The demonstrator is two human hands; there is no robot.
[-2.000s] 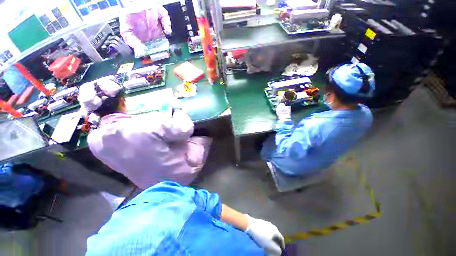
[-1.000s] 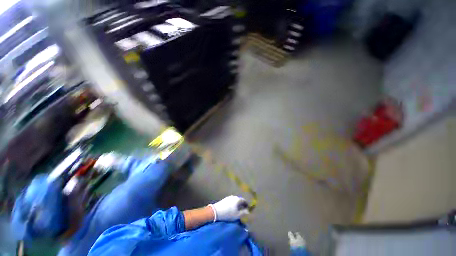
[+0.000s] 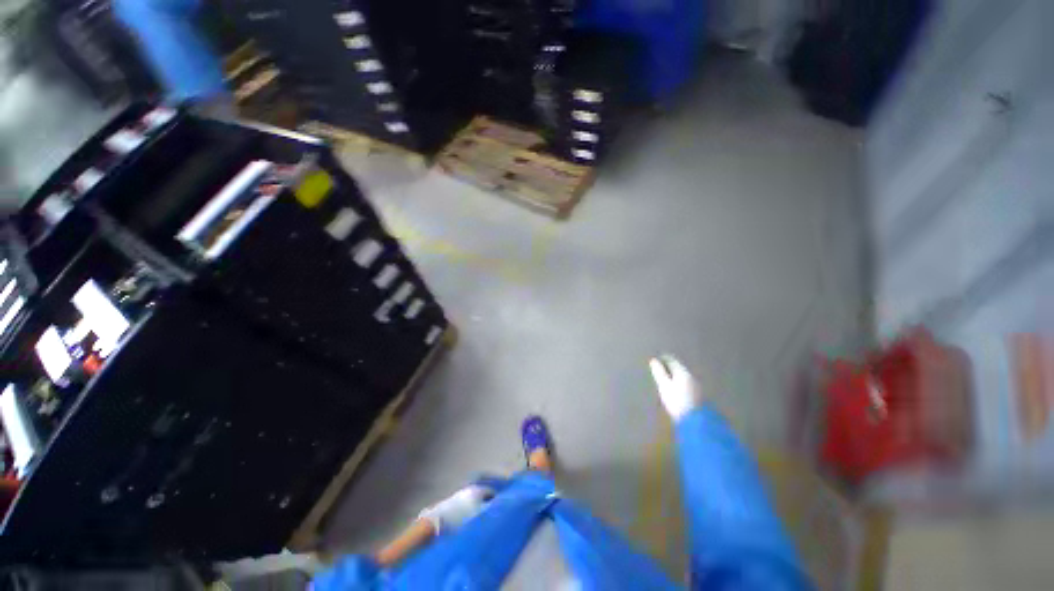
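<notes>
My right hand (image 3: 674, 387), in a white glove, is out in front over the grey floor; its fingers look extended and nothing shows in it. My left hand (image 3: 457, 508), also white-gloved, is low by my blue clothing. It is blurred, and its fingers and anything in them are hidden. Tall stacks of black totes (image 3: 266, 393) stand at the left, apart from both hands. Boards with long white bars (image 3: 102, 314) lie in an open top tote. White labels (image 3: 368, 254) and a yellow label (image 3: 313, 187) mark the tote side.
Further black tote stacks (image 3: 451, 58) and a slatted wooden pallet (image 3: 514, 167) are at the back. A red object (image 3: 902, 404) is at the right by a pale wall or panel (image 3: 971, 208). My purple-blue shoe (image 3: 535, 435) is on the floor. A blue sleeve or garment (image 3: 173, 46) shows top left.
The view has swung right and forward, away from the workbenches and seated workers. The tote stack is now large at the left. My right hand has come further up into view; my left hand is lower.
</notes>
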